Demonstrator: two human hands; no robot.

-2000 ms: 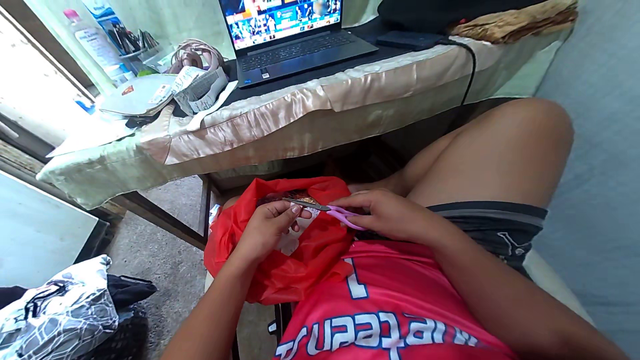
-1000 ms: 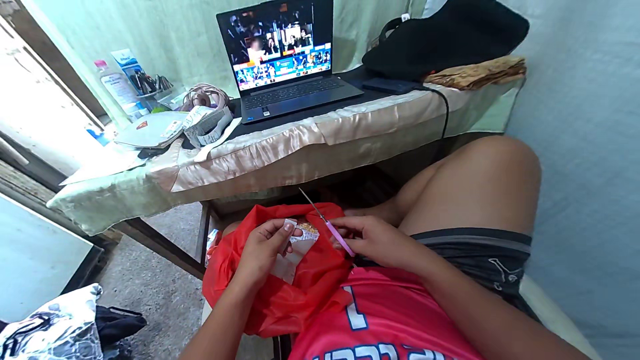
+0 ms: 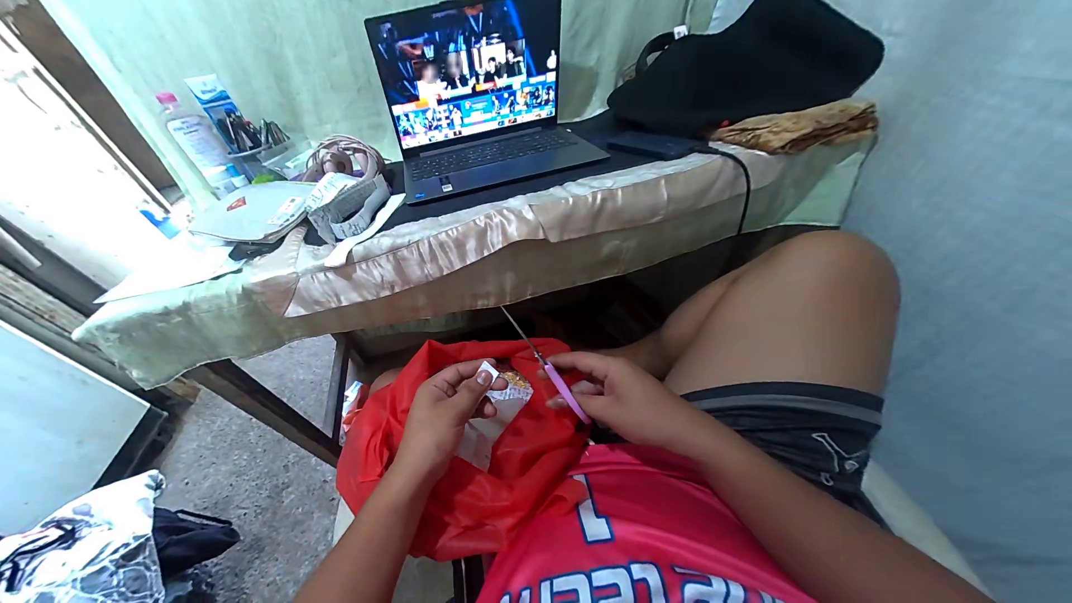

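My left hand (image 3: 448, 410) pinches a small white piece (image 3: 488, 371), perhaps paper, between thumb and fingers. Scissors with pink-purple handles (image 3: 567, 392) are in my right hand (image 3: 624, 398), their blades pointing up and away toward the table edge. Beneath both hands a red bag (image 3: 394, 461), thin and crumpled, lies open on my lap. Inside it are white pieces (image 3: 477, 444) and something gold and patterned (image 3: 515, 383). Whether the blades are fully closed is hard to tell.
A cloth-covered table (image 3: 402, 285) stands ahead, bearing a laptop (image 3: 502, 155), a grey pouch (image 3: 251, 209), a bottle (image 3: 194, 138), a black bag (image 3: 745, 67) and a folded brown cloth (image 3: 800, 126). Black and white fabric (image 3: 84, 536) lies at lower left.
Two seconds ago the scissor blades were at my left fingers; now they point up and away from them. My hands have moved apart, and the white piece stays in my left hand.
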